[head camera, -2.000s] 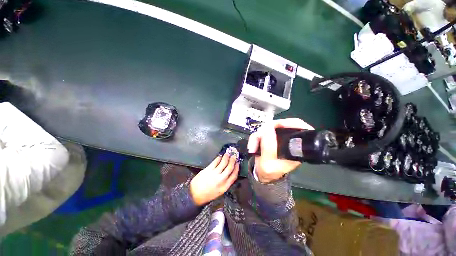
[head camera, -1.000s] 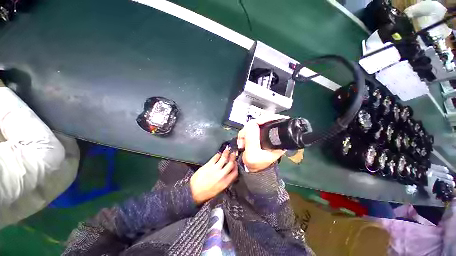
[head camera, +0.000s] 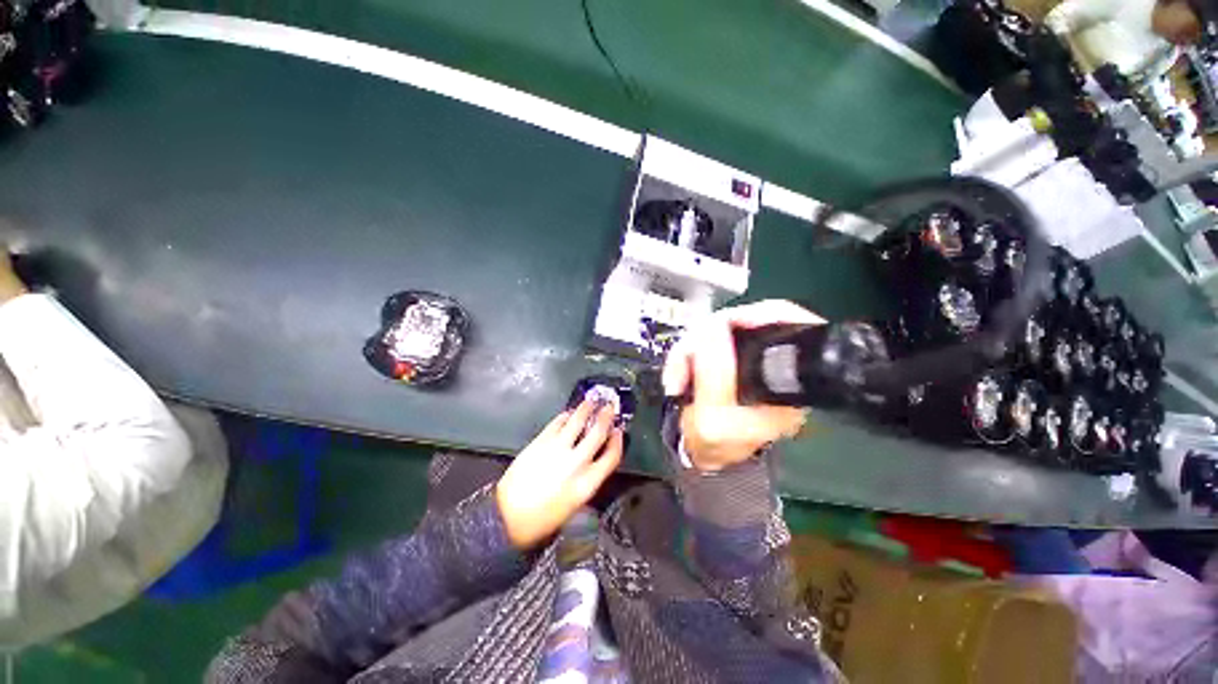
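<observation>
My left hand (head camera: 558, 470) holds a small black housing (head camera: 617, 388) with a silvery centre at the bench's front edge; its fingers cover much of it. My right hand (head camera: 732, 390) is shut on the black electric screwdriver (head camera: 828, 364), which lies tilted nearly flat, its tip end toward the housing. The bit is too blurred to see, so contact cannot be told. The white screw feeder (head camera: 679, 247) stands just behind my hands. One loose black housing (head camera: 424, 339) with a silvery board lies to the left on the green mat.
Rows of black housings (head camera: 1055, 354) stand at the right, partly behind the screwdriver's thick curved cable (head camera: 1035, 254). A person's white sleeve (head camera: 80, 428) is at the left edge. A brown carton (head camera: 935, 621) is below the bench at right. White trays and another person show at upper right.
The screwdriver swung more upright over the housing one second ago, then back to a flatter tilt, its rear toward the right. My left hand keeps holding the housing.
</observation>
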